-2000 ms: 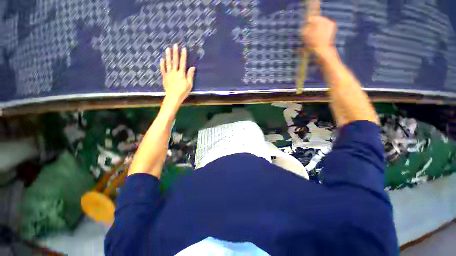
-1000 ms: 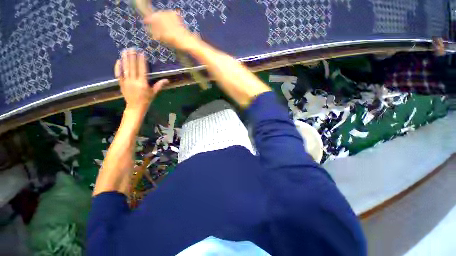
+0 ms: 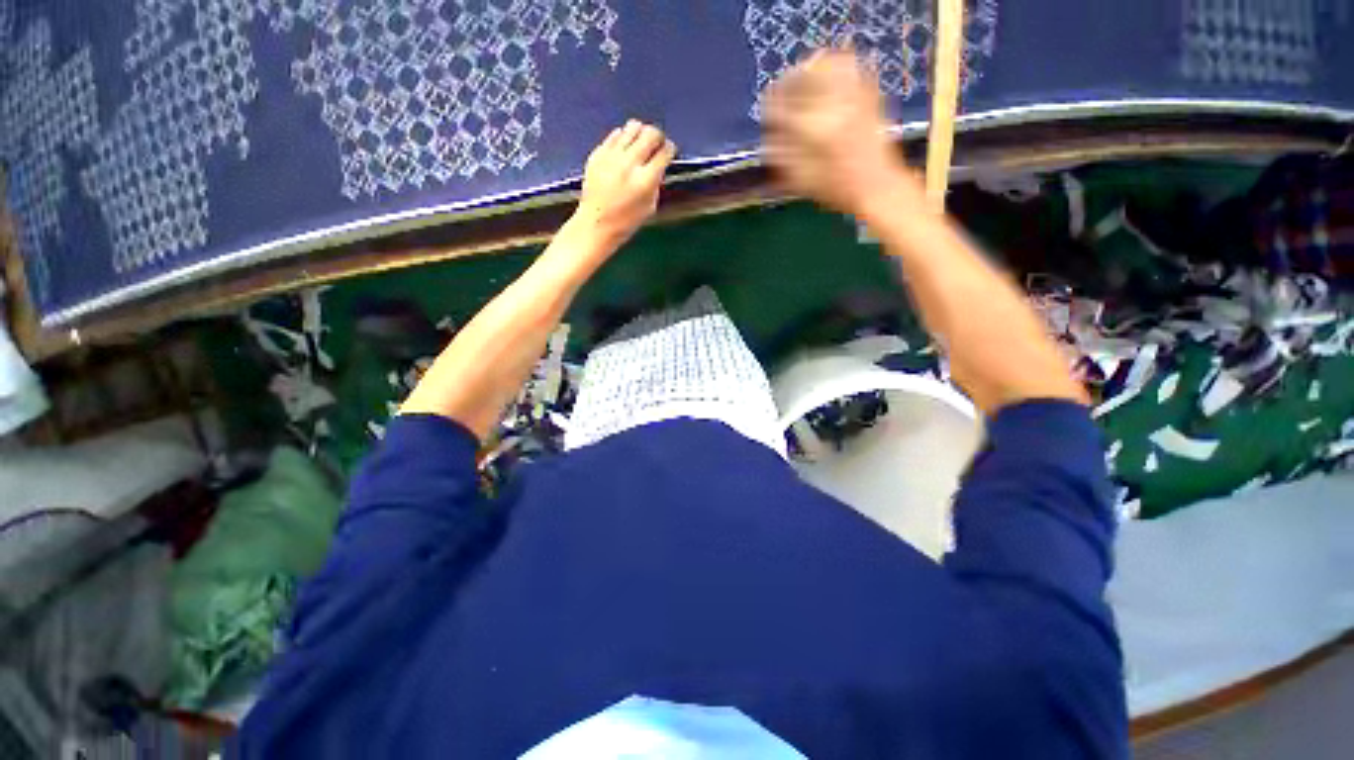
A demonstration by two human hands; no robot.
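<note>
The navy fabric lay with pale geometric patches covers the table, its whitish ply edge running along the near side. My left hand is at this edge, its fingers curled over and closed on the fabric edge. My right hand is motion-blurred over the near edge, right of my left hand; whether it holds anything cannot be told. The yellow-tan yardstick lies across the fabric just right of my right hand, its near end sticking out past the table edge, apart from the hand.
The brown table edge curves in front of me. Below are a white bucket, a green floor with scraps, and a green bundle at left. Part of a person in plaid shows at the right edge.
My left hand, flat on the fabric before, is now curled at its edge. My right hand has let go of the yardstick, which now lies across the fabric edge. The view has shifted.
</note>
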